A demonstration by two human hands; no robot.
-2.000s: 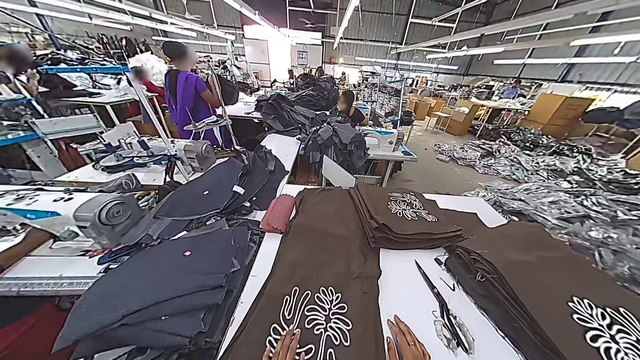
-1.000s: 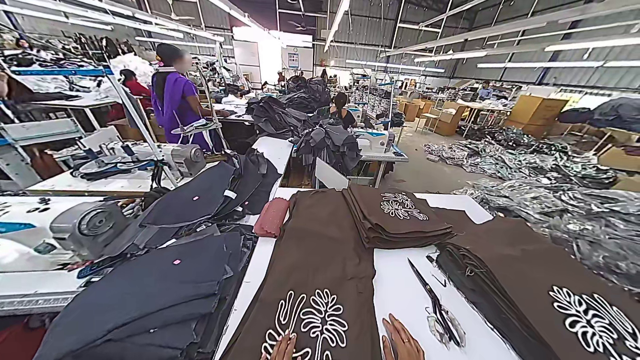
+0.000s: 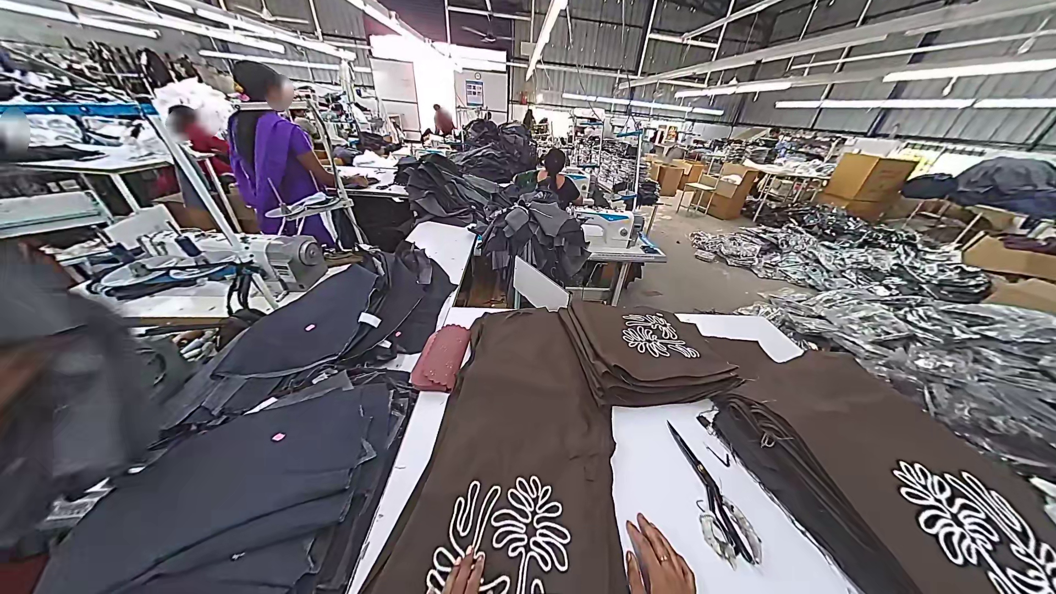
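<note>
A long brown fabric panel [image 3: 528,429] with white cord leaf embroidery lies flat before me on the white table. My left hand [image 3: 466,574] rests on its near end, over the embroidery; only the fingers show. My right hand [image 3: 657,561] lies with fingers extended at the panel's right edge, holding nothing. Fabric shears [image 3: 716,495] with wrapped handles lie to the right of it. A folded stack of brown embroidered pieces [image 3: 652,351] overlaps the panel's far right side. More brown embroidered fabric [image 3: 874,437] is at the right, and a reddish folded cloth [image 3: 440,358] at the left.
Dark grey cut pieces [image 3: 239,487] are piled along the left. Behind them stands a sewing machine [image 3: 289,260], with a co-worker in purple [image 3: 276,165] farther back. Heaps of plastic-wrapped bundles [image 3: 924,346] cover the floor at right. A blurred grey shape [image 3: 66,396] is at the far left.
A blurred grey shape has appeared at the left edge, where the earlier frames show a sewing machine. Both hands stay at the panel's near end.
</note>
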